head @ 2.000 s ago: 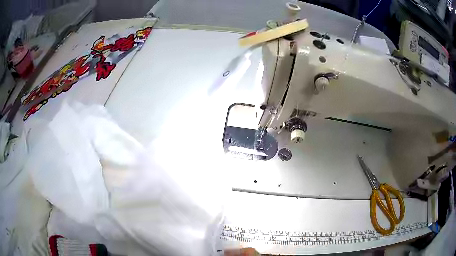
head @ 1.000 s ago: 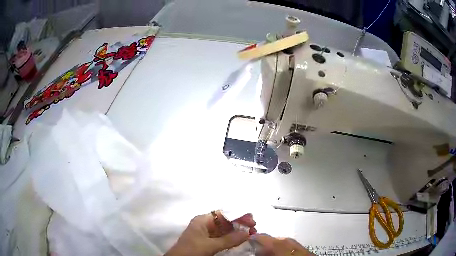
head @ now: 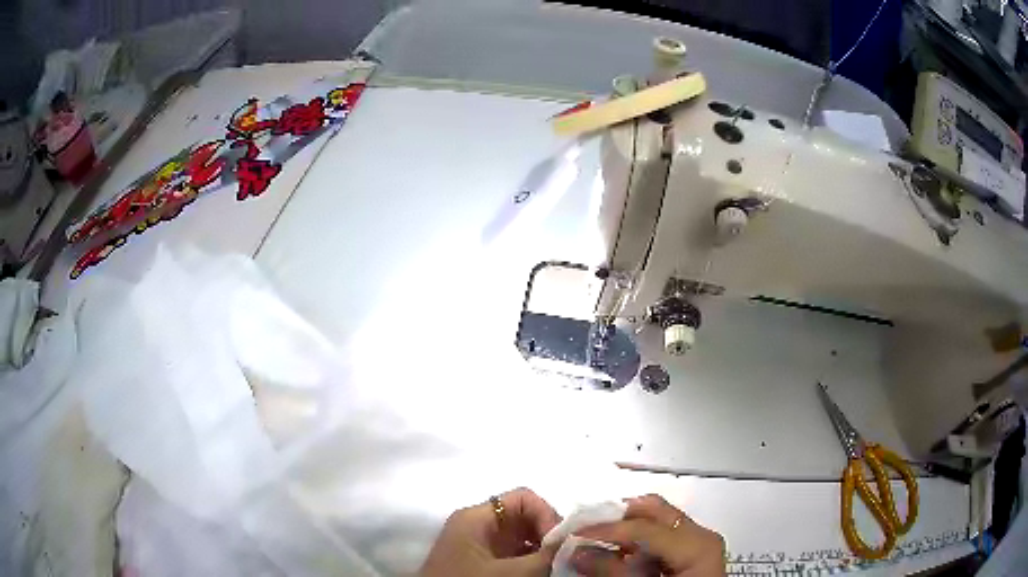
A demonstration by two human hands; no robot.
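Observation:
White fabric (head: 192,394) lies bunched at the left and spreads toward the front edge. My left hand (head: 496,535) and my right hand (head: 659,539) are close together at the bottom centre, each pinching a folded white fabric edge (head: 588,521) between the fingertips. Both wear a ring. The lower parts of the hands are cut off by the picture's edge. The sewing machine (head: 789,203) stands at the right. Its presser foot (head: 603,344) is over the needle plate, with no cloth seen under it. Glare hides part of the cloth.
Orange-handled scissors (head: 874,496) lie right of my hands, across the table ruler (head: 789,561). A tape roll (head: 631,104) rests atop the machine head. A control panel (head: 964,135) is at far right. A red floral decoration (head: 214,169) lies upper left. A translucent bin (head: 473,51) stands behind.
Both hands have come into view since the earliest frame. Since one second ago they have moved slightly right, and a folded white edge now shows between them.

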